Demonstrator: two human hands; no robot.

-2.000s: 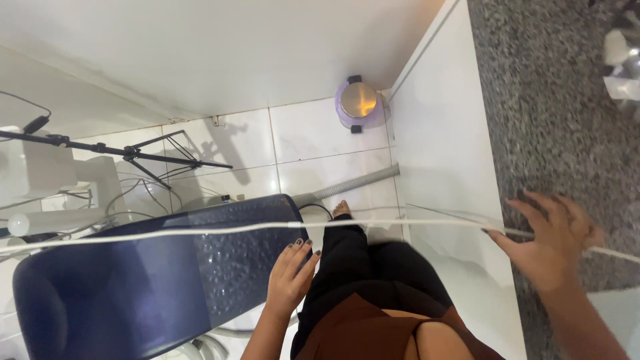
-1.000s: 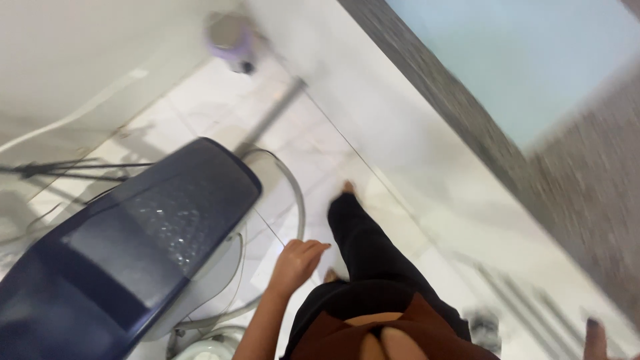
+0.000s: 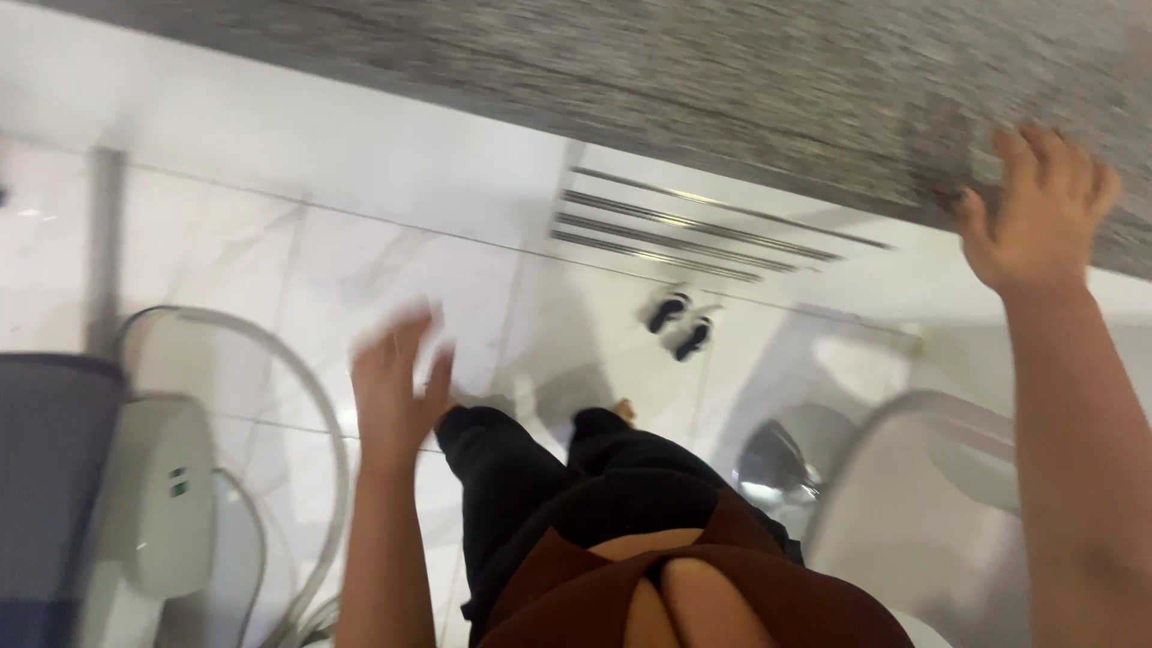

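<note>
My left hand, blurred and empty, hangs over the pale tiled floor with its fingers apart. At the right, my right hand is spread at the front edge of the grey stone-look countertop. It holds nothing; whether its fingers touch the surface cannot be told. Beneath the countertop, a white cabinet front carries several long metal handles.
The dark blue padded chair stands at the left, beside a white housing and a looping grey hose. Black-strapped sandals lie on the floor. A white rounded chair or shell is at lower right.
The view has swung strongly to the right. My right hand, mostly out of frame a second ago, is in full view at the countertop. The white cable seen two seconds ago is out of view.
</note>
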